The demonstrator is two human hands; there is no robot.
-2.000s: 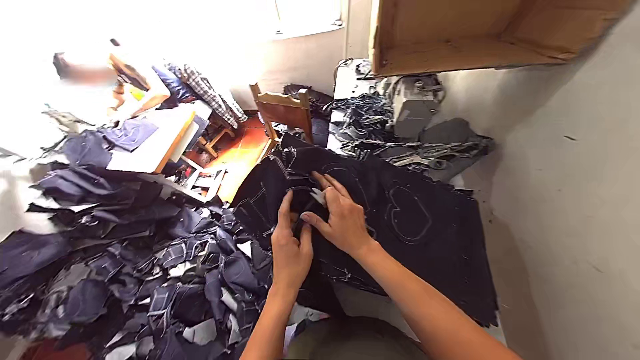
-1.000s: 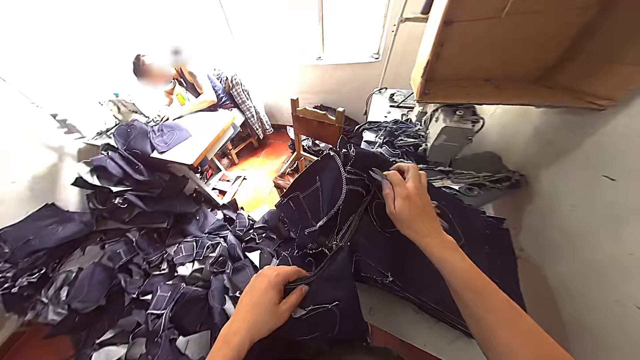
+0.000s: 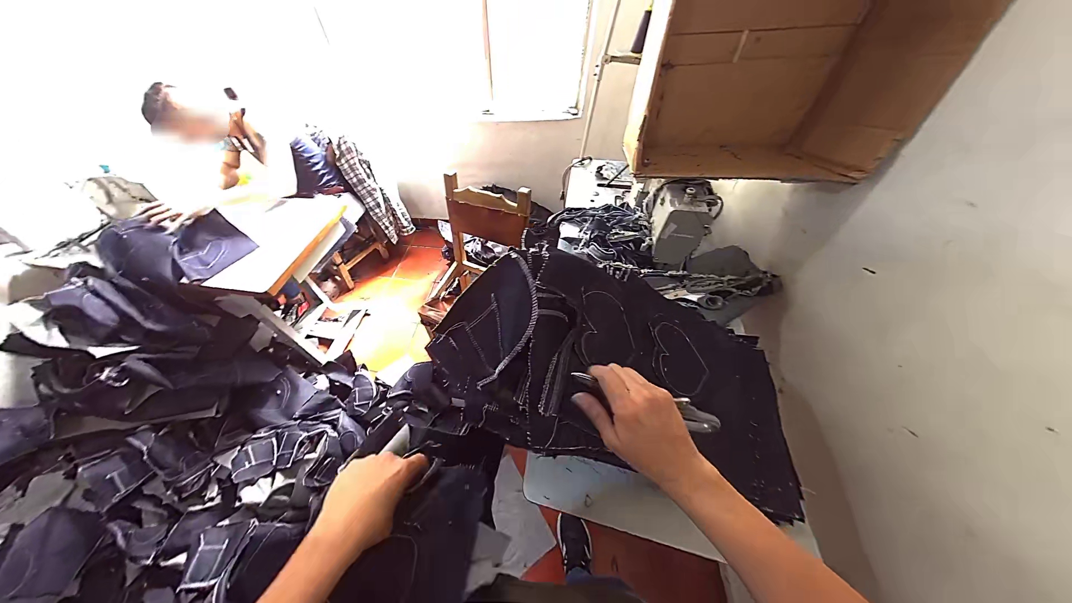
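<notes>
My left hand (image 3: 368, 494) holds an edge of dark denim fabric (image 3: 444, 502) at lower centre, over the pile on the left. My right hand (image 3: 641, 414) is closed around what looks like small metal scissors or thread snips (image 3: 699, 416), above a stack of dark denim pieces (image 3: 737, 419) on the table's right. Serged denim pieces with white stitching (image 3: 502, 327) lie by the right hand, toward the centre. Heart-shaped stitched outlines show on the stacked pieces. The fingertips of the left hand are partly hidden by fabric.
A large heap of denim pieces (image 3: 151, 494) fills the left. A person (image 3: 197, 142) sits at a white table (image 3: 276, 243). Beyond my table (image 3: 603, 498) stand a wooden chair (image 3: 488, 218) and a sewing machine (image 3: 680, 222). An open cardboard box (image 3: 754, 92) overhangs the upper right.
The hands were together over the stack two seconds ago and are now apart. The left has moved left and down with denim; the right has come down from the far side of the fabric since one second ago.
</notes>
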